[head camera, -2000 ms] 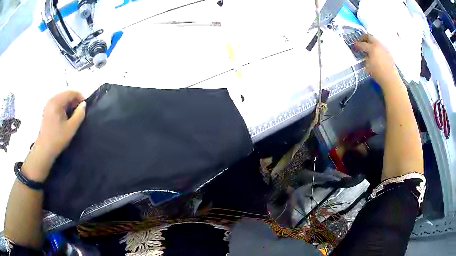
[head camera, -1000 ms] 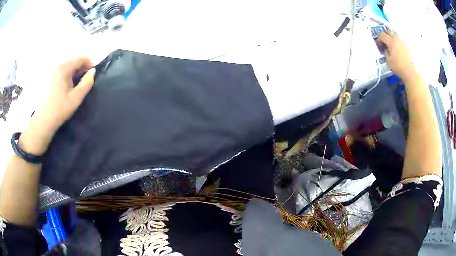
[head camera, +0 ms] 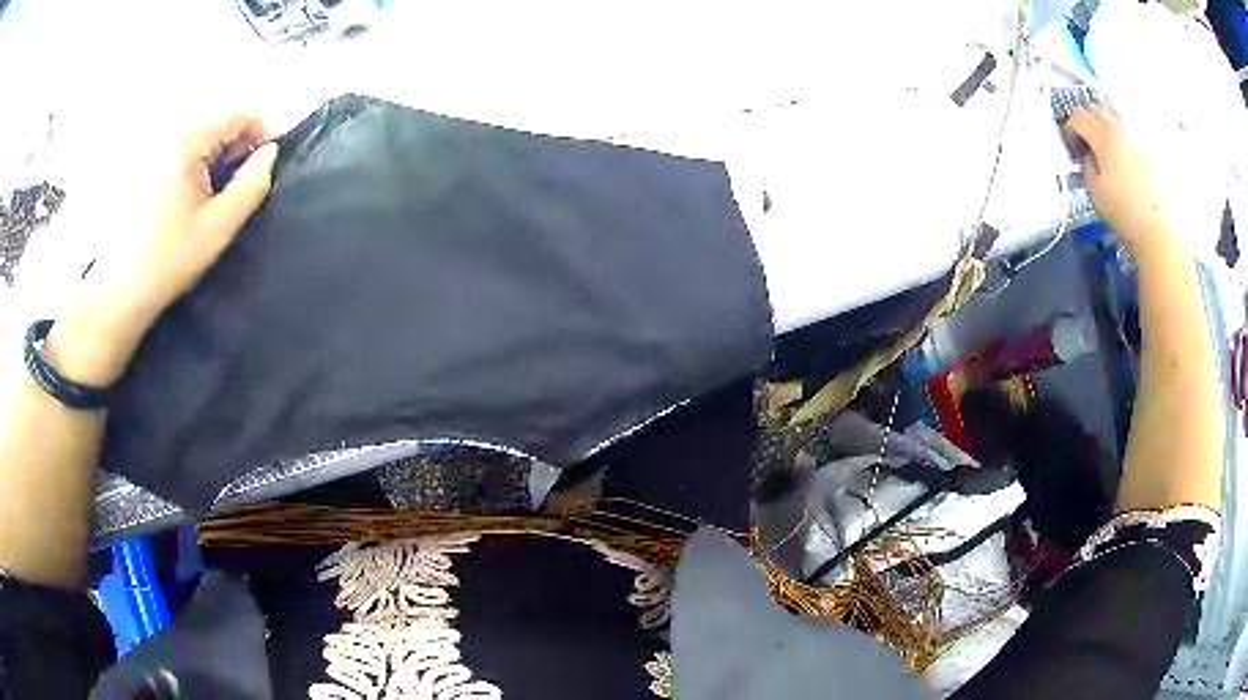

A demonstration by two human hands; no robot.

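A large limp black panel (head camera: 465, 287) lies over the table's front edge, its pale curved lower edge towards my lap. My left hand (head camera: 199, 233) pinches the panel's upper left edge between thumb and fingers. My right hand (head camera: 1095, 151) is far off to the right, at the table edge by the machine's metal plate (head camera: 1074, 101). Its fingertips are small and washed out, so I cannot tell whether they hold anything. A bundle of thin brown cords (head camera: 370, 525) lies across my lap.
The white table (head camera: 849, 178) has a ruler strip (head camera: 294, 472) along its front edge. A pale cord (head camera: 996, 178) hangs over the edge at right. Below are tangled cords (head camera: 876, 595), a red object (head camera: 947, 406) and a blue crate (head camera: 133, 595). Small brown tabs (head camera: 28, 226) lie far left.
The view has shifted, so the table and machine sit higher and partly leave the frame. My left hand stays on the panel and my right hand stays by the metal plate.
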